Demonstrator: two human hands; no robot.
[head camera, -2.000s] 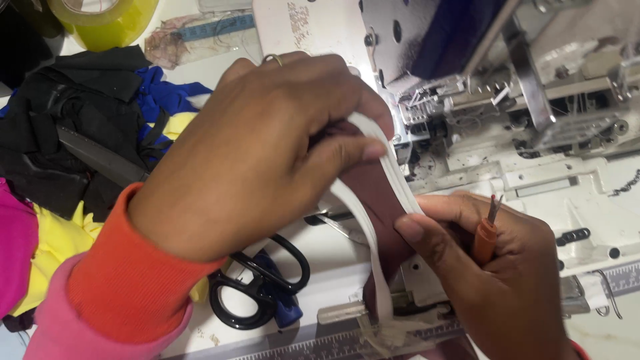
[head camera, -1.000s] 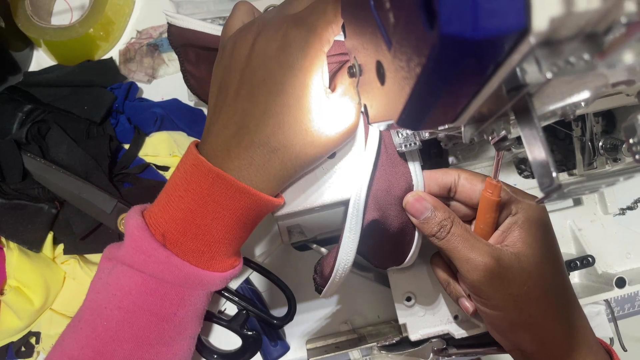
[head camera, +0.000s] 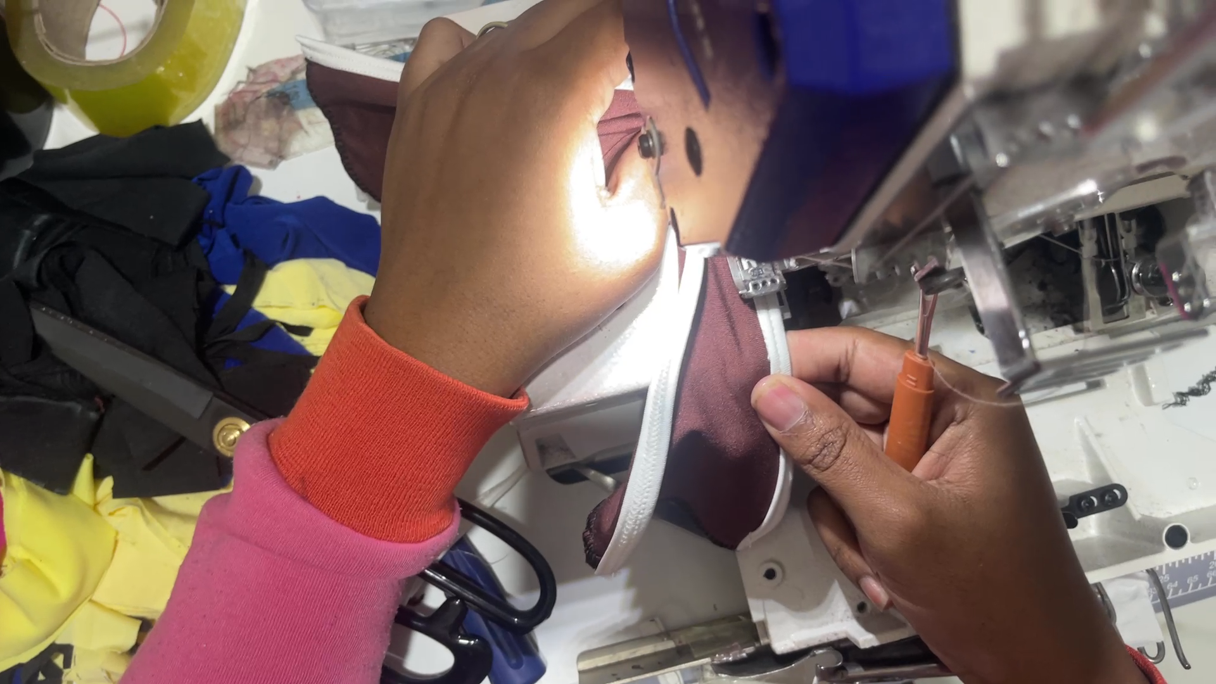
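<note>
Maroon fabric with white edging (head camera: 722, 408) lies at the presser foot (head camera: 757, 277) of a sewing machine, part of it hanging over the front of the bed. My right hand (head camera: 912, 484) pinches the white-edged side between thumb and index finger, and an orange-handled seam ripper (head camera: 912, 408) is tucked in the same hand, its metal tip up. My left hand (head camera: 513, 190) holds the fabric left of the machine head, bent over it, with its fingertips partly hidden behind the head. More of the maroon fabric shows beyond that hand.
Black-handled scissors (head camera: 513, 570) lie below my left sleeve, their dark blade (head camera: 123, 370) over black, blue and yellow fabric scraps (head camera: 76, 237). A roll of yellowish tape (head camera: 180, 66) sits at the upper left. The blue-fronted machine head (head camera: 855, 104) overhangs the work.
The fabric has moved from between my raised hands to the presser foot. My left hand has shifted beside the machine head, under its bright light. The view has moved too.
</note>
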